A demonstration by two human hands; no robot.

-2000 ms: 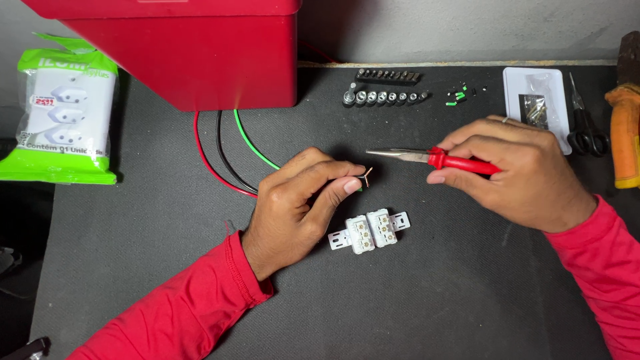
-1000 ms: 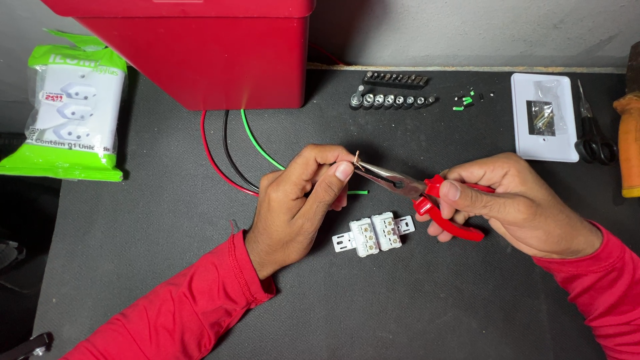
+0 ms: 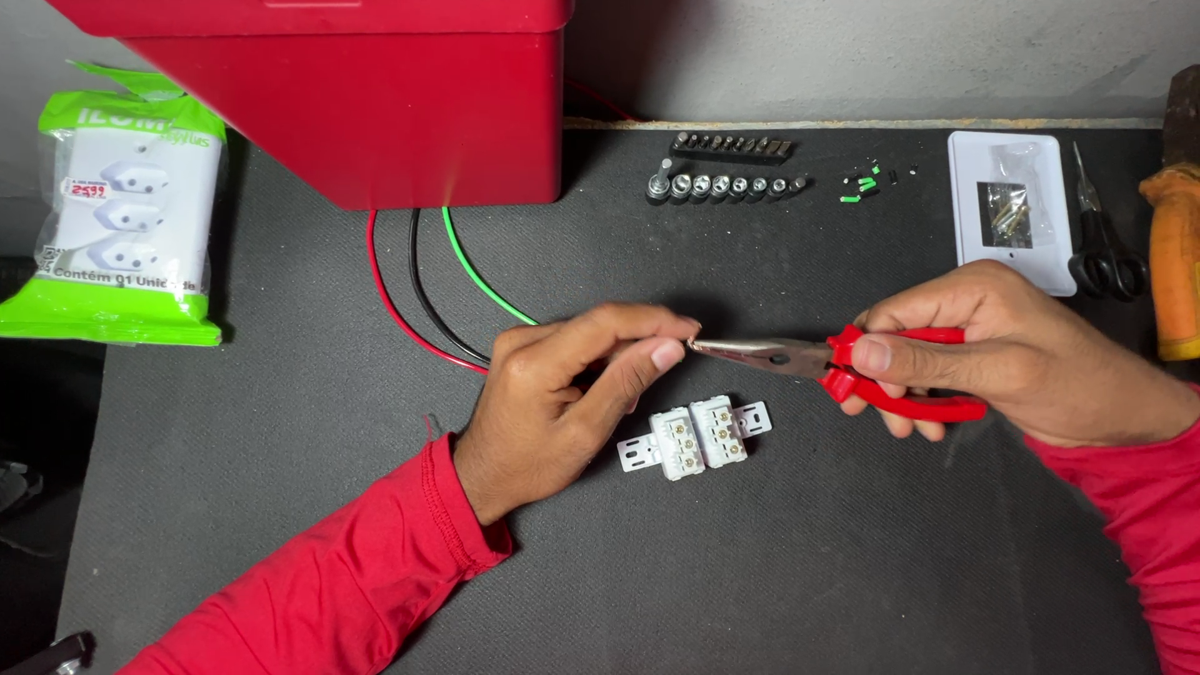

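Note:
My left hand [image 3: 567, 403] pinches a wire between thumb and forefinger; a bit of bare copper shows at the fingertips, and the hand hides the rest. Red, black and green wires [image 3: 480, 281] run from under the red box toward this hand; which one is pinched I cannot tell. In my right hand [image 3: 975, 352] are red-handled long-nose pliers [image 3: 778, 356], their jaw tips at the copper beside my left fingertips. Just below the hands, a white socket module assembly [image 3: 694, 438] with brass screw terminals lies on the black mat.
A red plastic box [image 3: 450, 122] stands at the back. Left of it lies a packaged socket plate [image 3: 131, 216]. Behind my hands are a rack of sockets and bits [image 3: 722, 183] and green insulation scraps [image 3: 862, 185]. A white cover plate [image 3: 1012, 262], black scissors [image 3: 1106, 253] and an orange-handled tool [image 3: 1174, 262] lie at right.
The pliers, held apart from my left hand two seconds ago, have come left to the copper at its fingertips. Their handles have since closed further, and the jaws now point more level.

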